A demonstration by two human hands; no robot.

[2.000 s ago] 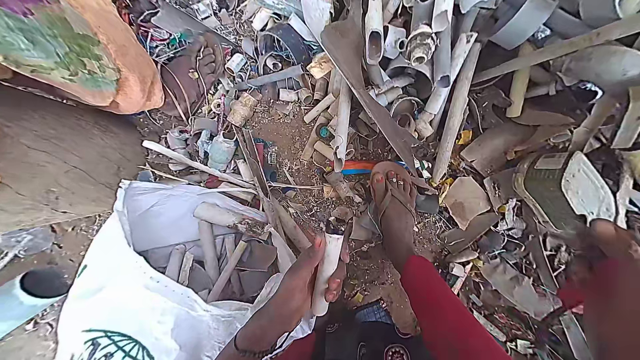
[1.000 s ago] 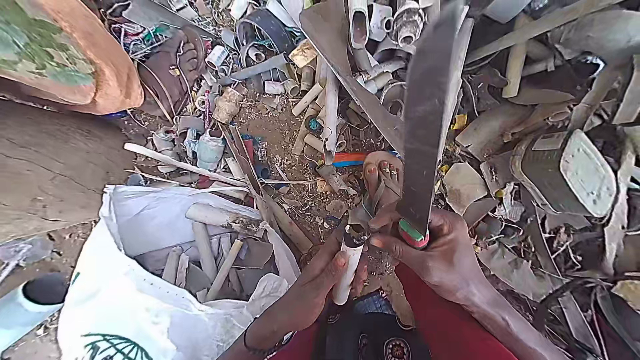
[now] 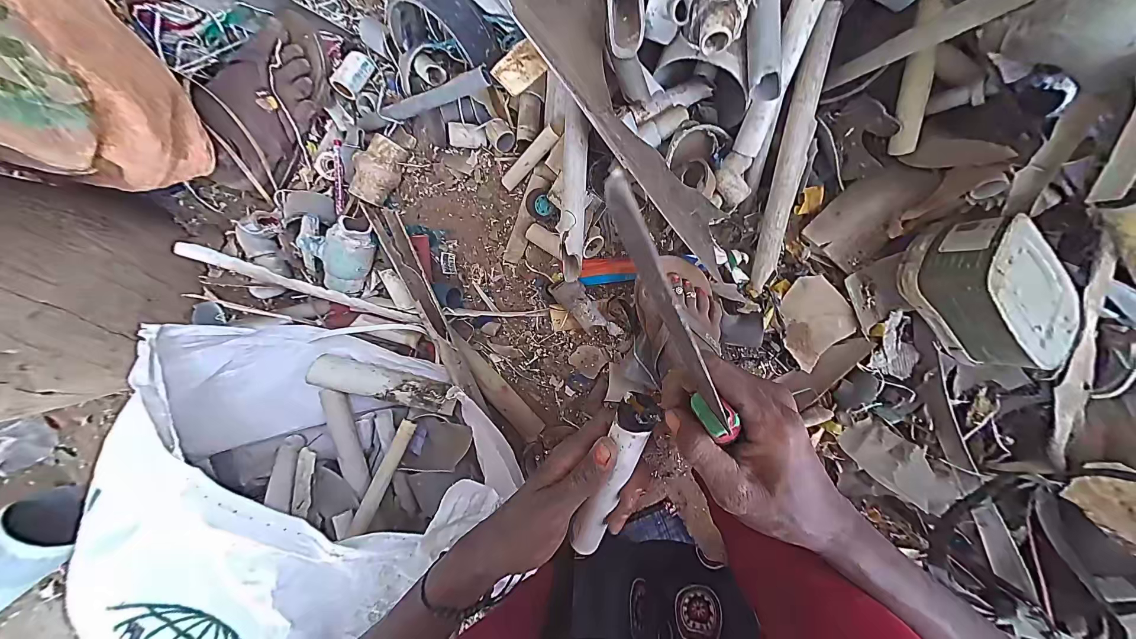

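My left hand (image 3: 568, 479) grips a short white plastic pipe (image 3: 612, 484), held slanted with its dark, dirty end up. Just right of it, my right hand (image 3: 763, 444) is closed round the green and red handle (image 3: 715, 419) of a large knife. The knife's long dark blade (image 3: 661, 293) points up and away, over my sandalled foot. Whether the blade touches the pipe cannot be told. To the left lies an open white woven sack (image 3: 240, 532) with pipe pieces (image 3: 346, 444) inside.
Pipe offcuts (image 3: 794, 151) and plastic shards are heaped ahead and to the right. A dirty plastic container (image 3: 985, 288) lies at the right. Another person's foot (image 3: 266, 98) shows at the upper left, above a wooden log (image 3: 80, 293). A wide pipe (image 3: 40, 532) lies at the lower left.
My right hand, off at the right edge two seconds ago, came in with the knife beside the pipe. Since one second ago the blade has tilted leftward. My left hand still holds the pipe.
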